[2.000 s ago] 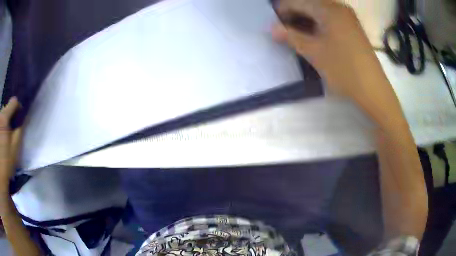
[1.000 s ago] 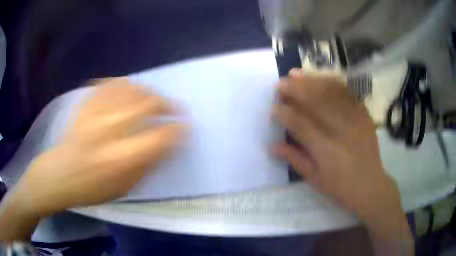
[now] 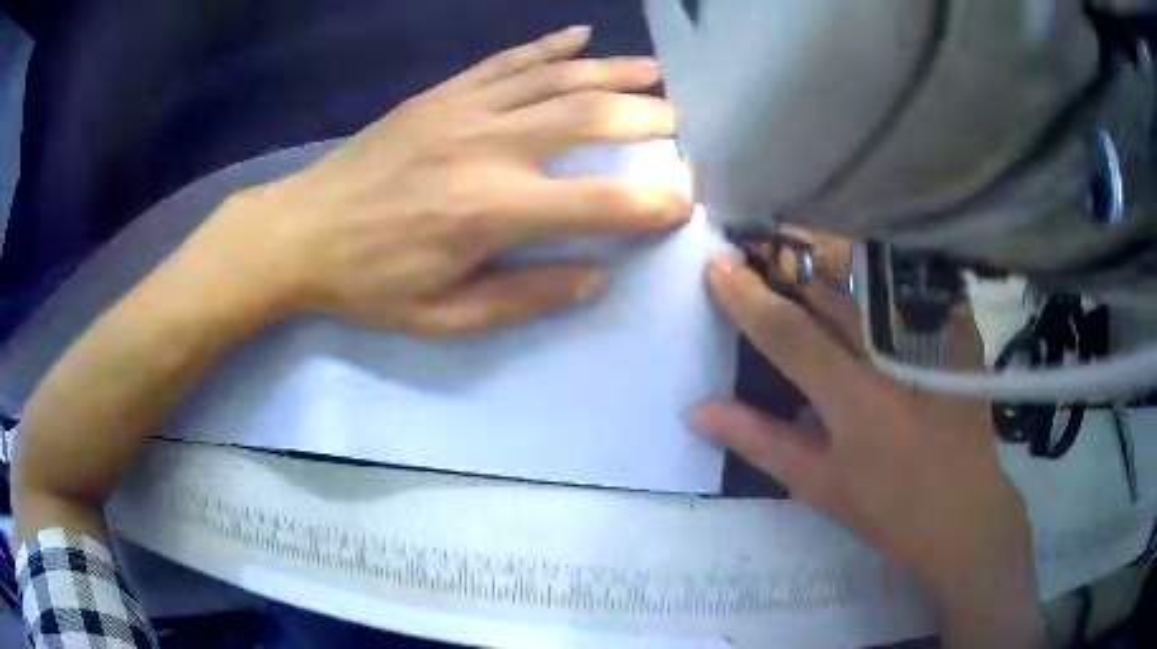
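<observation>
The white panel lies on the table in front of the sewing machine head. My left hand lies flat on it with fingers spread, fingertips beside the machine head. My right hand rests at the panel's right edge, thumb and index finger apart, over a dark navy strip; its other fingers are partly hidden under the machine head. The navy fabric spreads behind and left of the white panel. The needle area is mostly hidden.
A printed ruler scale runs along the table's front edge. Black-handled scissors lie right of the machine, partly covered by its wire guard. A thin metal tool lies beside them.
My left hand has moved right and up towards the machine head and flattened on the panel. The machine head now fills more of the top right. My right hand's thumb and index finger have spread.
</observation>
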